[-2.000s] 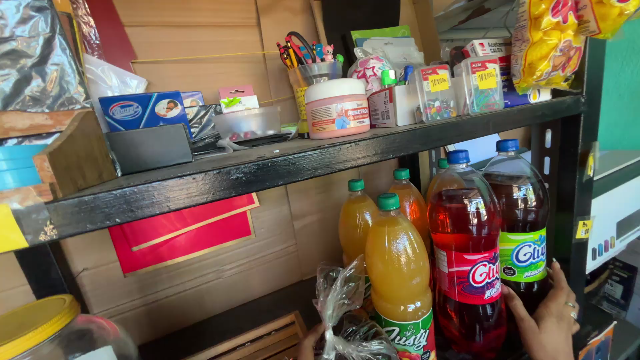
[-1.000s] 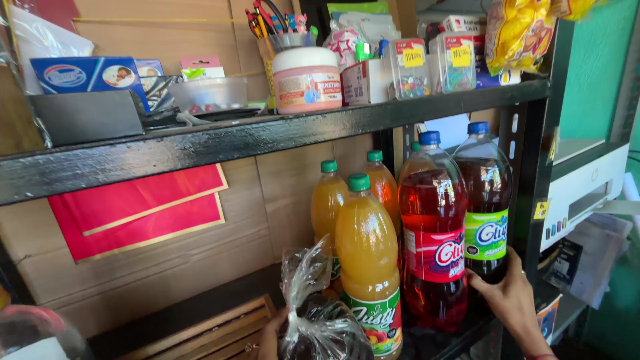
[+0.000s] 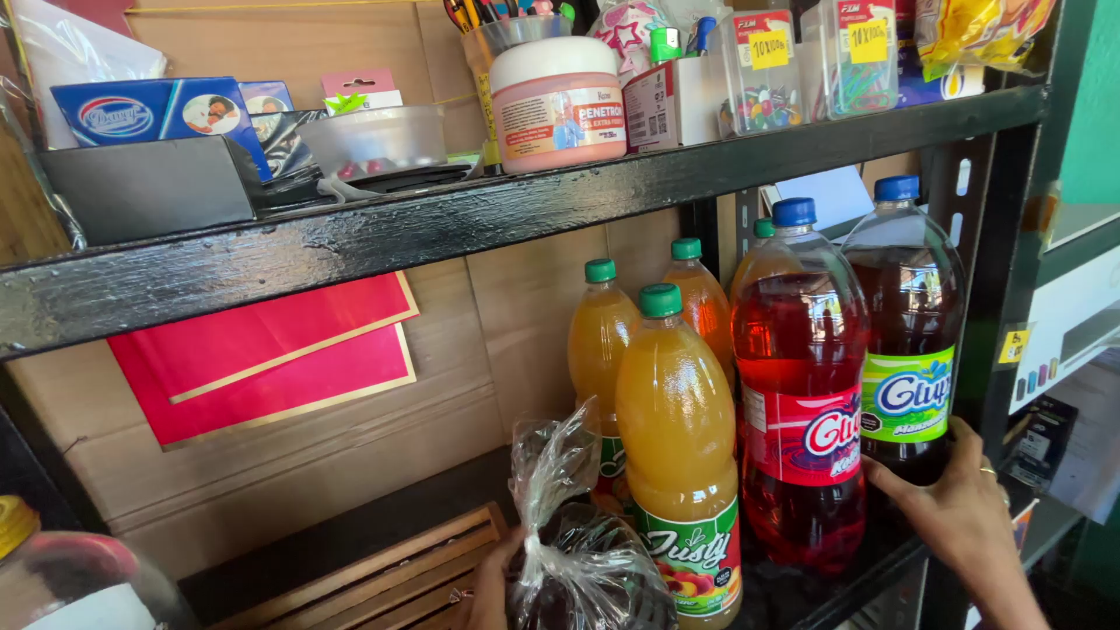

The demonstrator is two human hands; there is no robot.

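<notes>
At the right, my right hand (image 3: pixel 949 499) grips the lower part of a dark soda bottle (image 3: pixel 906 289) with a green label and blue cap. Beside it stands a red soda bottle (image 3: pixel 796 341) with a blue cap. Several orange-yellow juice bottles with green caps stand to the left; the front juice bottle (image 3: pixel 674 420) is nearest. A knotted clear plastic bag (image 3: pixel 582 560) with dark contents is in front of them. My left hand (image 3: pixel 492 582) is at the bag's left side, mostly hidden; whether its fingers grip the bag cannot be told.
A black metal shelf edge (image 3: pixel 525 197) crosses above the bottles, carrying a pink jar (image 3: pixel 558 109), boxes and clear containers of pins and clips. A wooden slatted crate (image 3: pixel 411 577) lies lower left, near a yellow-lidded jar (image 3: pixel 79 569). A shelf post (image 3: pixel 993 289) rises at right.
The dark soda bottle stays beside the red one, with my right hand at its lower part throughout. The view has shifted, bringing the bottles and bag closer.
</notes>
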